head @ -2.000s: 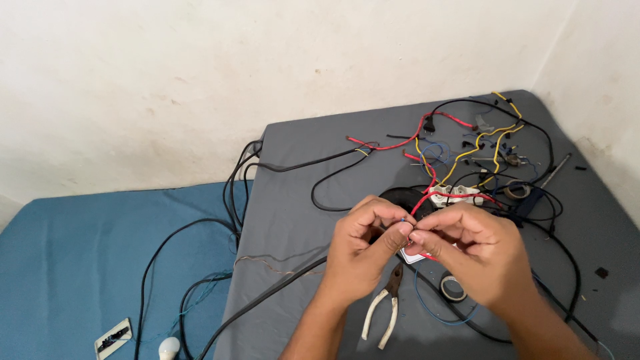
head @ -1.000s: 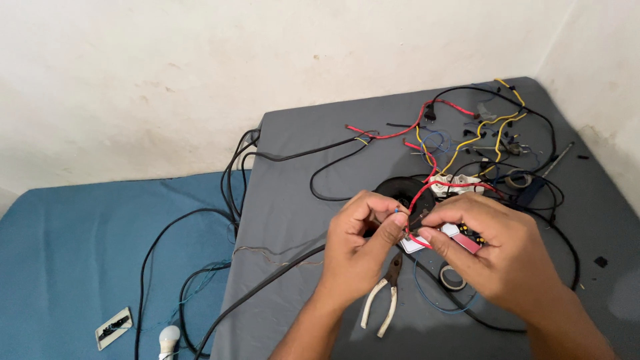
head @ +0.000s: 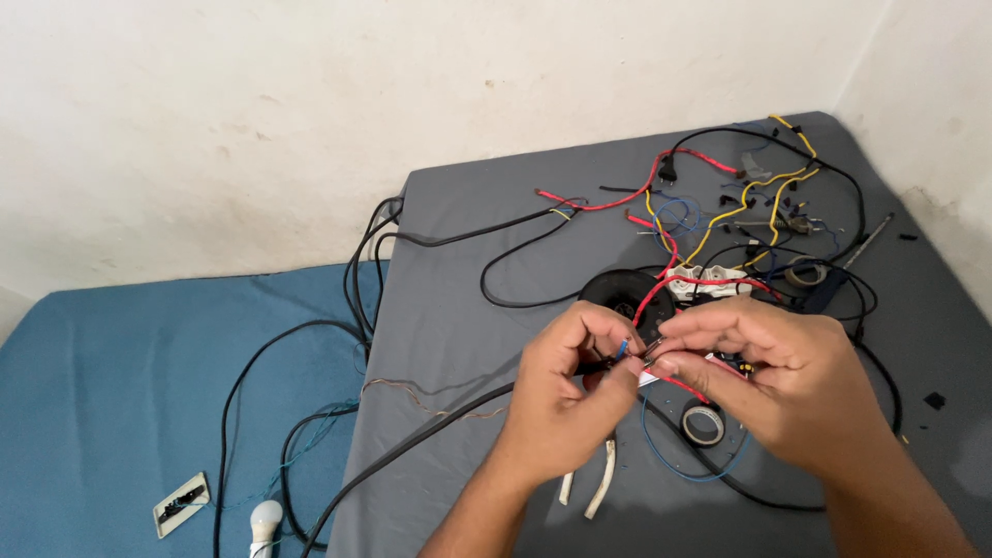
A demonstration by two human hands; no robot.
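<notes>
My left hand (head: 581, 387) pinches the end of a black cable (head: 434, 430), from which a short blue insulated wire (head: 622, 348) sticks up between the fingers. Against it, my right hand (head: 756, 372) grips thin, dark wire ends (head: 652, 347) between thumb and forefinger. The fingertips of both hands nearly meet, and the exact joint is too small to tell. Behind them lie a round black object (head: 620, 288) and red wire (head: 682, 280). White-handled pliers (head: 607, 477) lie below my left hand, partly hidden by it. A roll of tape (head: 703, 425) rests under my right hand.
White sockets (head: 709, 283), yellow wires (head: 717, 221), a black plug (head: 666, 169), another tape roll (head: 806, 272) and dark scraps are spread over the grey surface (head: 465, 201). On the blue surface (head: 139, 349) at left are a light bulb (head: 266, 521), a white plate (head: 181, 505) and looped black cables.
My hands stay close together at the cable end. My right hand's fingers have shifted, and the dark wire ends now show between the fingertips.
</notes>
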